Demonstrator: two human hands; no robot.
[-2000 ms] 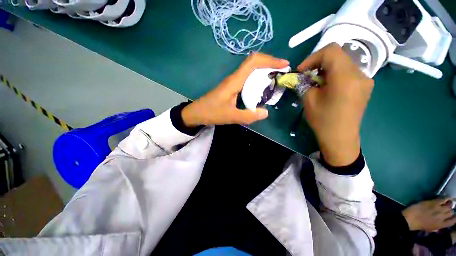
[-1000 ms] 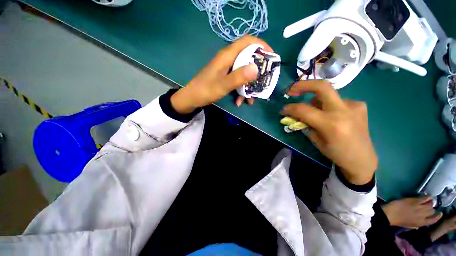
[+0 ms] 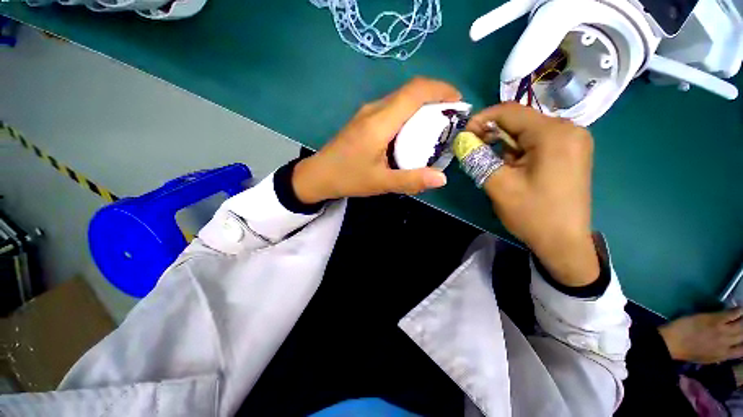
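Observation:
My left hand (image 3: 362, 155) grips a white rounded cover (image 3: 421, 140), its open side turned to the right. A little of the dark circuit board (image 3: 450, 134) shows at the opening. My right hand (image 3: 542, 167) is at that opening, fingertips pinched together at the board's edge; a wire end there is too small to make out. The thumb wears a yellow and grey finger wrap (image 3: 477, 158). The white camera body (image 3: 603, 61) lies behind my right hand, its round opening showing dark and red wires (image 3: 529, 91) and a silvery round part (image 3: 570, 88).
A tangled heap of pale thin rings (image 3: 383, 32) lies on the green bench (image 3: 269, 81). White shells (image 3: 167, 6) are at the top left. A blue plastic stool (image 3: 134, 244) stands on the floor at left. Another person's hand (image 3: 707, 335) is at the lower right.
Since a second ago, the cover has turned so its board faces right and is mostly hidden. My right hand has moved up and left from beside the wires to the cover's opening.

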